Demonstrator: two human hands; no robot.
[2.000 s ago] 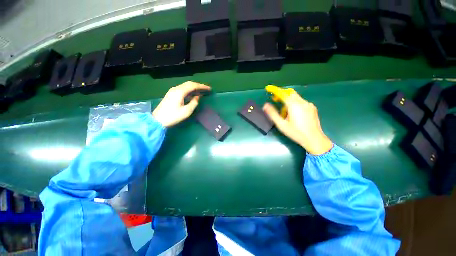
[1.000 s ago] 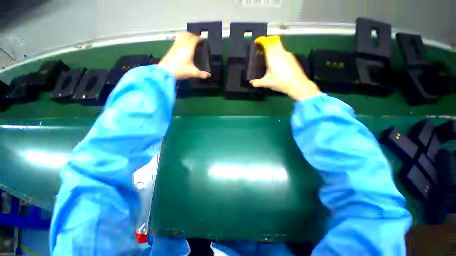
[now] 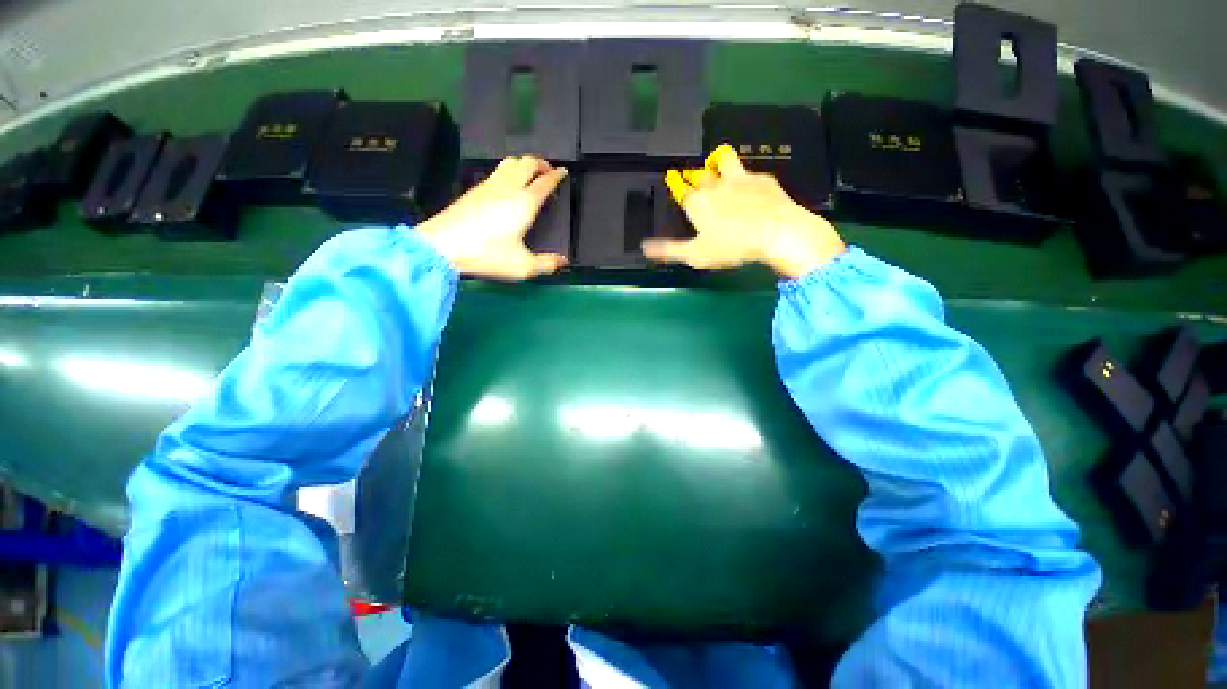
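Observation:
Two open black gift boxes stand side by side on the conveyor, the left one mostly hidden by my left hand and the right one [image 3: 612,222] showing more. Behind them stand two upright black inserts, left [image 3: 524,101] and right [image 3: 643,97], each with a rectangular cut-out. My left hand [image 3: 501,222] is at the left box, thumb and fingers spread front to back. My right hand [image 3: 744,220], with yellow finger cots, is at the right box's right part, fingers and thumb apart. Dark surfaces lie between the fingers; whether small boxes are gripped cannot be told.
Closed gift boxes [image 3: 381,148] with gold characters stand on both sides along the belt [image 3: 754,269]. Another open box with a raised insert [image 3: 1007,70] is at right. Small black boxes [image 3: 1117,382] lie at the table's right. A clear bag [image 3: 384,518] lies partly under my left sleeve.
Both hands have come down from the raised inserts onto the open boxes. The small black boxes seen upright in both hands a second ago no longer show clearly. The view has shifted slightly.

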